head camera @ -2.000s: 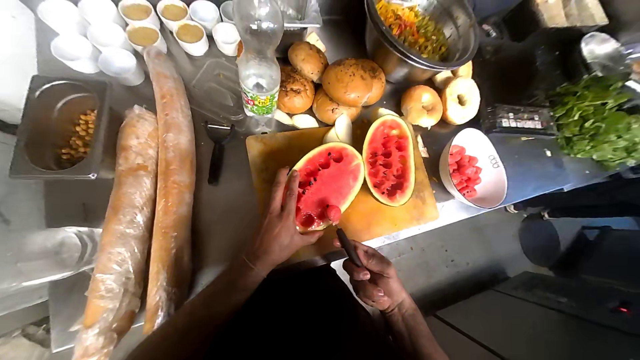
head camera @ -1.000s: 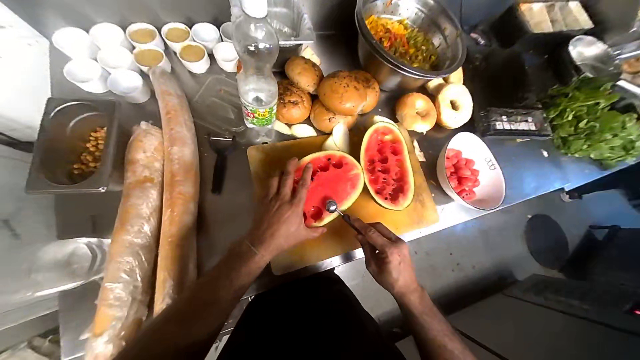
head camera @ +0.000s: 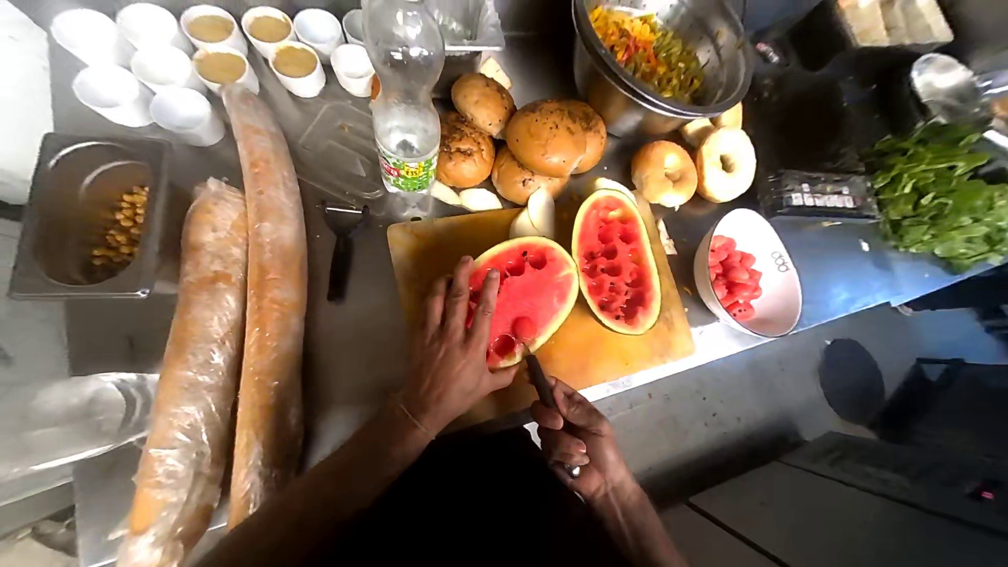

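Observation:
On an orange cutting board (head camera: 598, 354) lie two watermelon halves side by side. My left hand (head camera: 457, 339) rests with spread fingers on the left edge of the nearer half (head camera: 535, 283), which has several scooped hollows along its rim. My right hand (head camera: 579, 433) grips the dark handle of a melon baller (head camera: 542, 382); its tip is at the near end of that half, beside a round ball of red flesh (head camera: 524, 327). The other half (head camera: 617, 264) is pitted all over. A white bowl (head camera: 780, 276) to the right holds red watermelon pieces (head camera: 734, 277).
A plastic bottle (head camera: 405, 110), bread rolls (head camera: 551, 138) and bagels (head camera: 726, 165) stand behind the board. Left are a peeler (head camera: 340, 252), two long wrapped rolls (head camera: 272, 315) and a metal pan (head camera: 39, 236). A metal bowl (head camera: 587, 63) and leafy greens (head camera: 945, 197) are further back and right.
Compared with one second ago, the baller's handle has tilted more steeply and my right hand sits lower. A ball of flesh now shows at the tool's tip. My left hand stays on the same half.

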